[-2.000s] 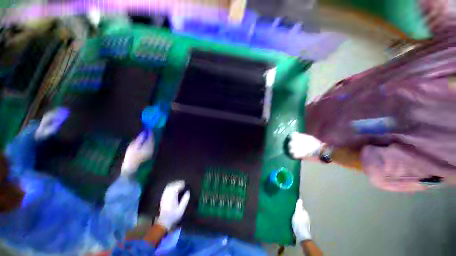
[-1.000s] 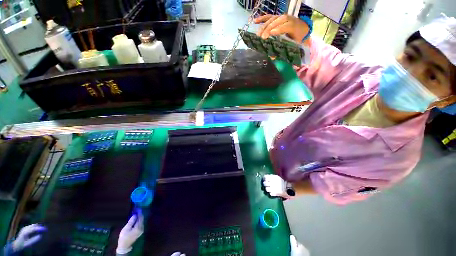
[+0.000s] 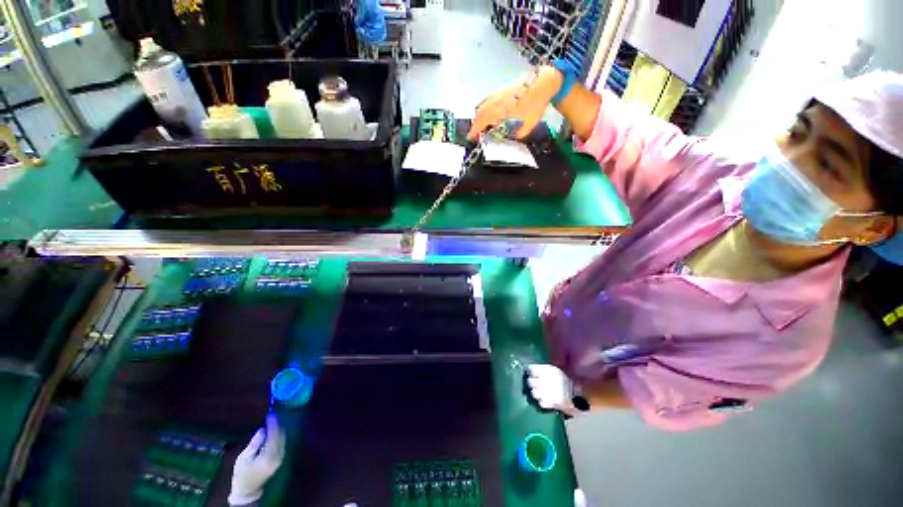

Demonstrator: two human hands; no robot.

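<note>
A green PCB panel (image 3: pixel 436 483) lies at the front of the black mat (image 3: pixel 396 406) before me. A metal-edged black tray (image 3: pixel 408 312) is behind it. A small green cup (image 3: pixel 537 453) with a bright cyan rim stands on the green bench to the right. Only a white sliver of my left hand (image 3: pixel 350 504) shows at the bottom edge, left of the panel. A white sliver of my right hand (image 3: pixel 580 498) shows at the bottom edge, below and right of the cup. The fingers of both are cut off from view.
At left, another worker's gloved hand (image 3: pixel 257 462) is beside a blue-lit cup (image 3: pixel 292 387). A person in pink (image 3: pixel 693 297) stands at right, one hand over the upper shelf. A metal chain (image 3: pixel 451 188) hangs near the black tote (image 3: pixel 248 183). A light bar (image 3: pixel 228 243) crosses the bench.
The person in pink has lowered the raised hand to the shelf; the held-up panel no longer shows there. The neighbour's other hand has left view. My hands show less at the bottom edge.
</note>
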